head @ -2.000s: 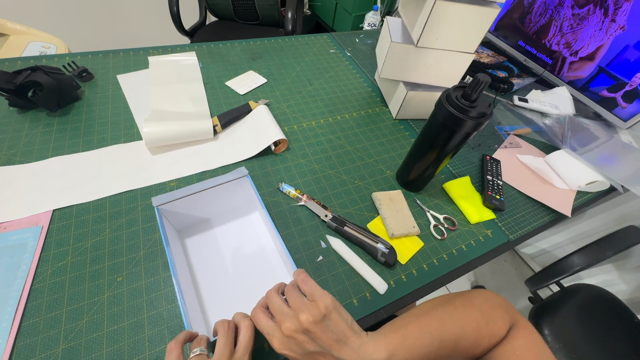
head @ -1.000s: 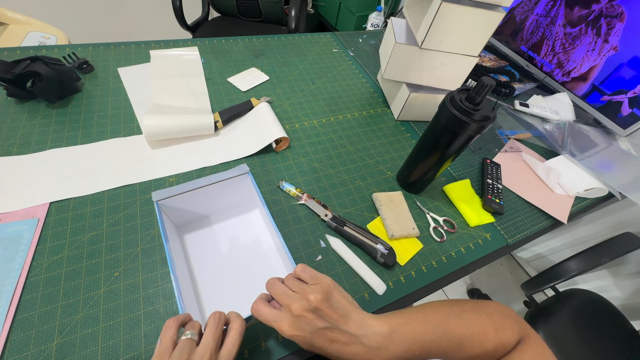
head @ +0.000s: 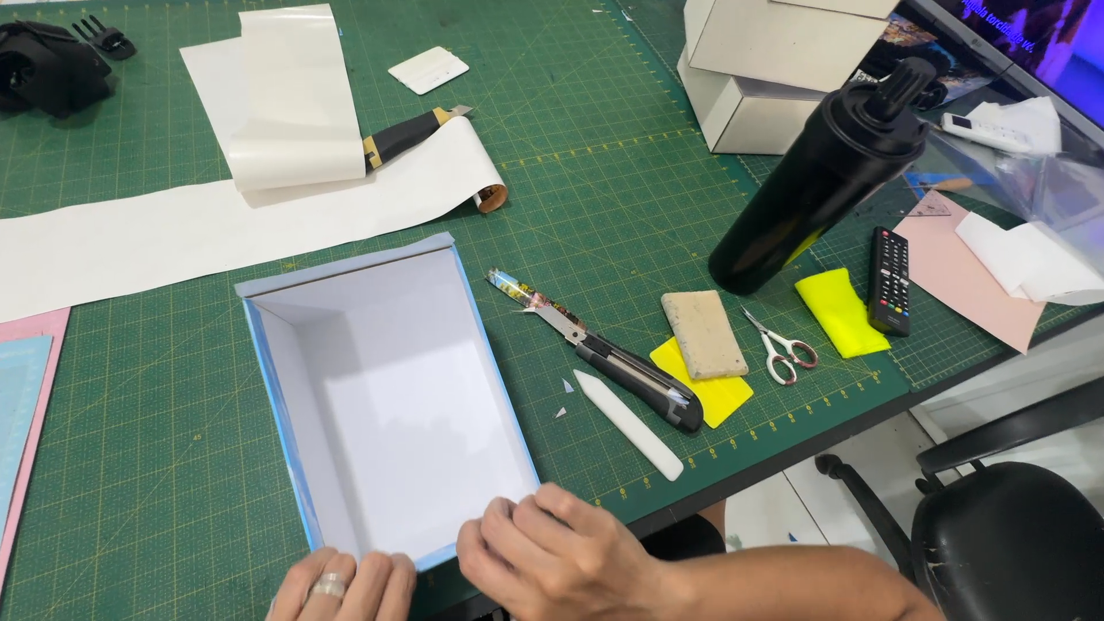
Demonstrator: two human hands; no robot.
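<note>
An open box [head: 423, 414], white inside with blue edges, lies on the green cutting mat; a grey-blue flap runs along its far rim. My left hand [head: 345, 586], with a ring on one finger, has its fingers curled over the near rim at the left. My right hand [head: 561, 552] pinches the near right corner of the same rim. Both thumbs are mostly hidden. Right of the box lie a snap-off utility knife [head: 638, 379], a white bone folder [head: 630, 427], a beige block [head: 703, 335] on a yellow piece [head: 729, 398], and small scissors [head: 780, 349].
A black bottle [head: 802, 190] stands at the right, near stacked white boxes [head: 776, 43], a remote control [head: 890, 280] and a yellow cloth [head: 841, 312]. Behind the box lie a strip of white sheet [head: 129, 246] and a second knife [head: 410, 136]. A black chair [head: 1018, 535] is at the lower right.
Both hands stay at the near rim of the box. My left hand's fingers have shifted slightly along it. The picture on the screen has changed.
</note>
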